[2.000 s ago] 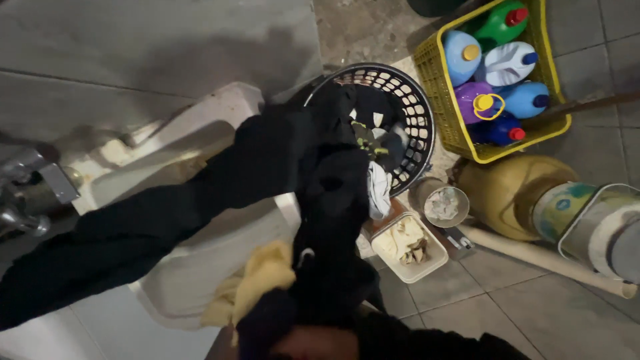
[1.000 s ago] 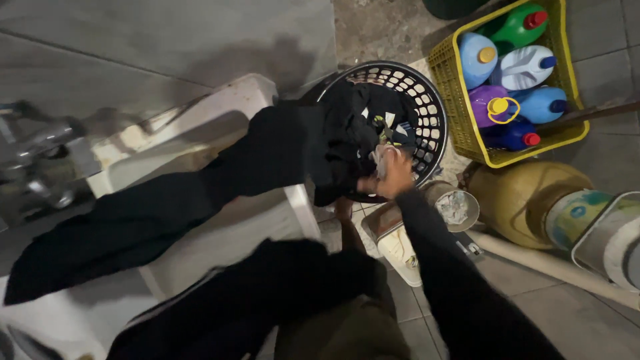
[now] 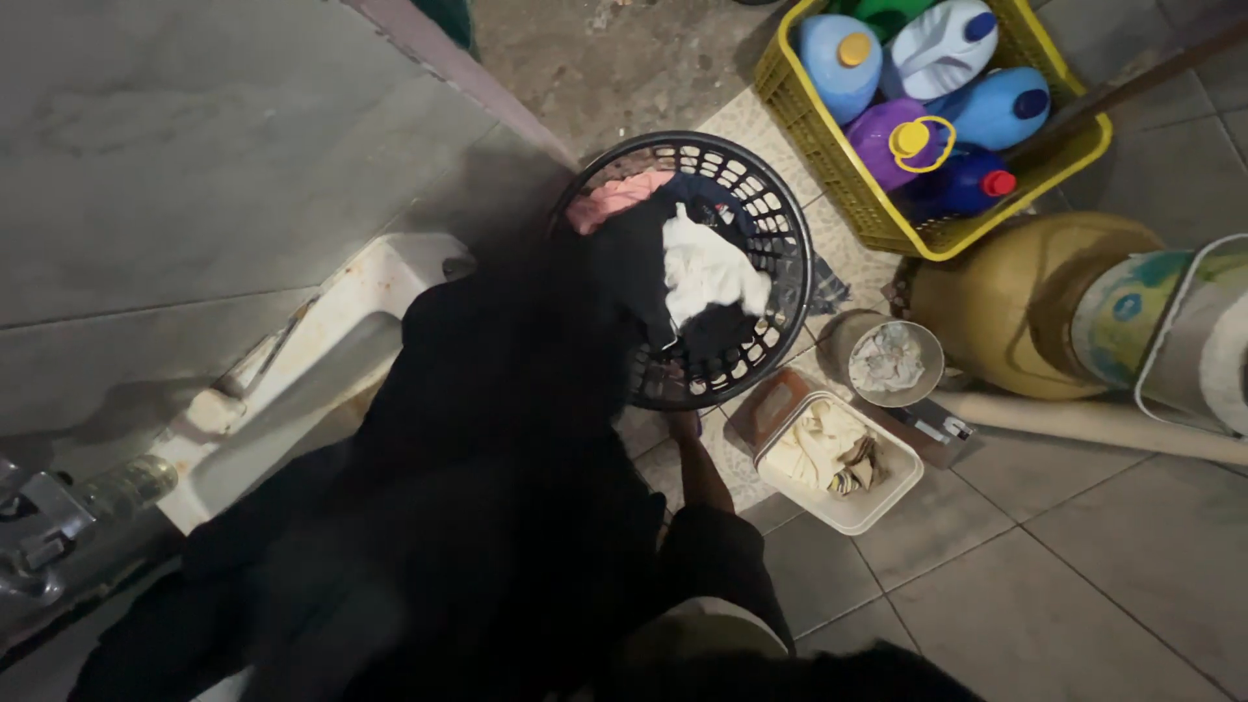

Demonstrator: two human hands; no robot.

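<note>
A large black cloth or garment spreads over the sink and reaches up to the round black plastic laundry basket. Inside the basket lie a white cloth, a pink cloth and dark clothes. Neither of my hands shows; the dark fabric and sleeves fill the lower part of the view, and whether my hands hold the cloth cannot be seen. Below the basket, a bare leg is visible.
The white sink and metal faucet are at left. A yellow crate of bottles stands upper right, near a tan gas cylinder. A tub with cream cloth and a small round container sit beside the basket.
My right hand, at the basket's lower edge one second ago, has gone out of view. White and pink cloths now show in the basket. The black cloth covers more of the sink.
</note>
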